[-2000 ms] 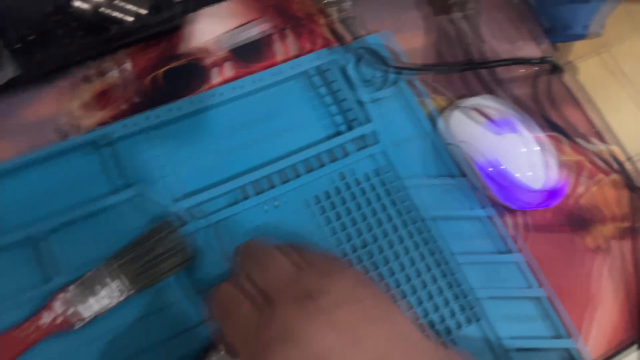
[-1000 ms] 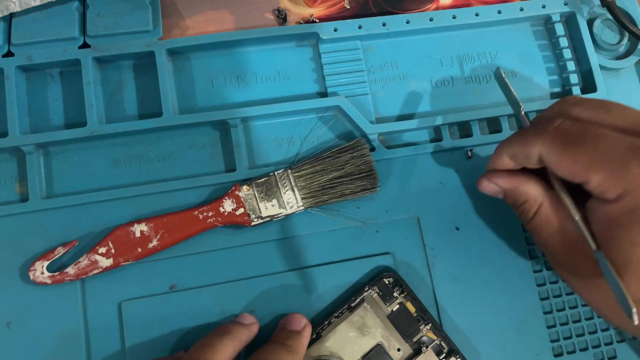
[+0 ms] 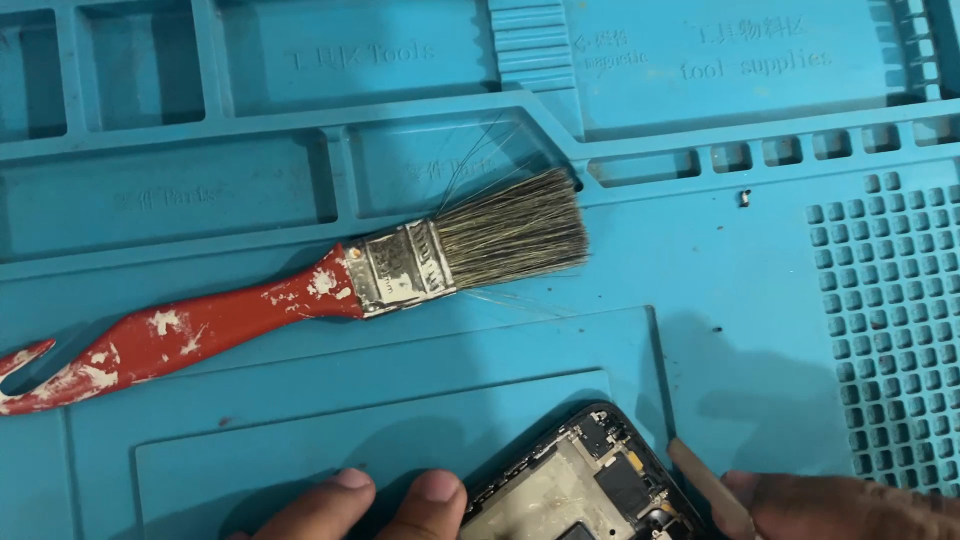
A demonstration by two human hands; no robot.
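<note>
An opened smartphone point(image 3: 555, 480) with bare internal parts lies tilted at the bottom edge of the view, partly cut off. At its left edge is my left hand point(image 3: 375, 506), two fingertips showing, one close against the frame; the rest is out of view. My right hand point(image 3: 832, 506), at the bottom right, holds a thin flat metal tool point(image 3: 709, 484), whose tip is beside the phone's upper right edge. Whether the tip touches the phone I cannot tell. A paintbrush point(image 3: 225, 326) with a red, paint-spotted handle lies above the phone.
A blue silicone repair mat point(image 3: 525, 345) spreads under everything, with moulded trays point(image 3: 360, 60) along the top and a grid of small square pockets point(image 3: 885, 330) at the right. A tiny part point(image 3: 744, 198) and dark specks lie on the mat.
My right hand has moved down from the upper right of the mat to the phone's right side, still holding the thin tool. The left hand stays beside the phone.
</note>
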